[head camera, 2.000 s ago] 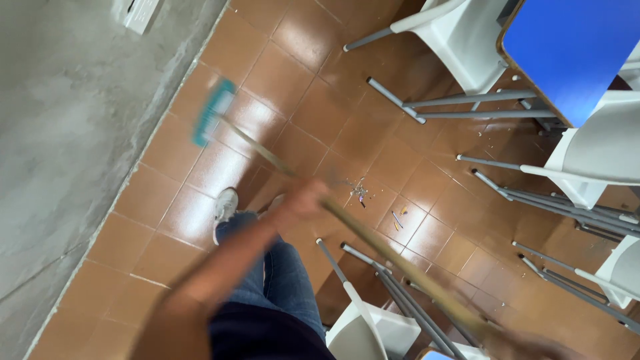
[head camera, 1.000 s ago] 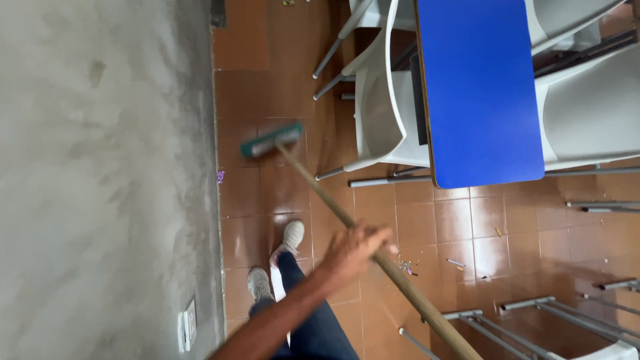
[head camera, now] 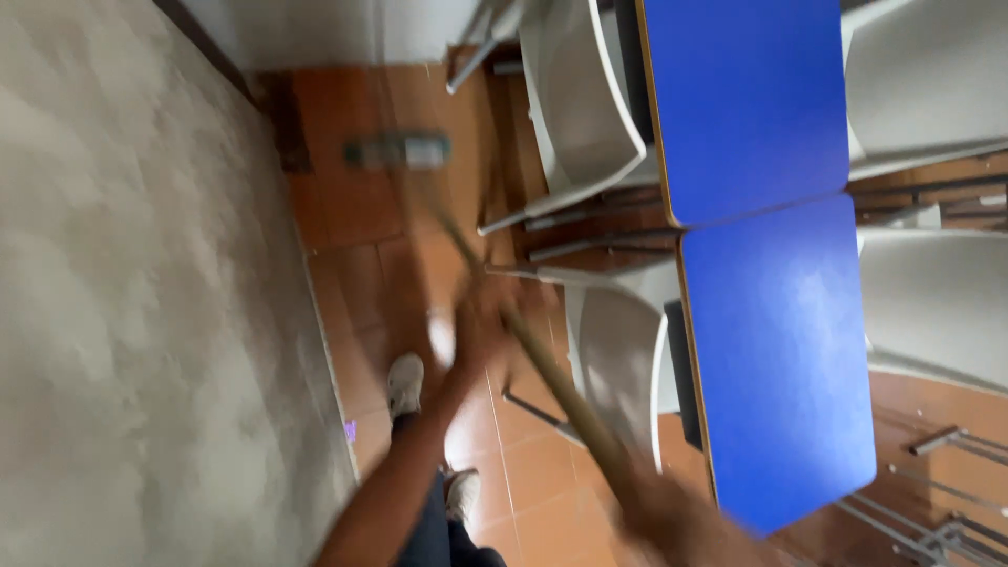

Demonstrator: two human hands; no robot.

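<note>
A broom with a teal head [head camera: 398, 150] and a long wooden handle [head camera: 563, 386] runs diagonally from upper left to lower right in the head view. Its head is blurred, over the terracotta tile floor near the far corner. My left hand [head camera: 484, 311] grips the handle around its middle. Nearer the camera, at the bottom right, my right hand [head camera: 669, 512] is closed around the upper part of the handle, blurred by motion. Both of my feet, in light shoes [head camera: 405, 382], stand on the tiles below my left forearm.
A grey wall [head camera: 157, 315] runs along the left side. Blue-topped tables [head camera: 780, 346] stand on the right, with white chairs [head camera: 622, 354] on both sides and metal legs sticking out over the floor. A small purple scrap [head camera: 350, 431] lies by the wall's base.
The view has moved along the wall, so the far corner and a second blue table now show. The broom head has moved farther from my feet. Both hands have stayed with the handle.
</note>
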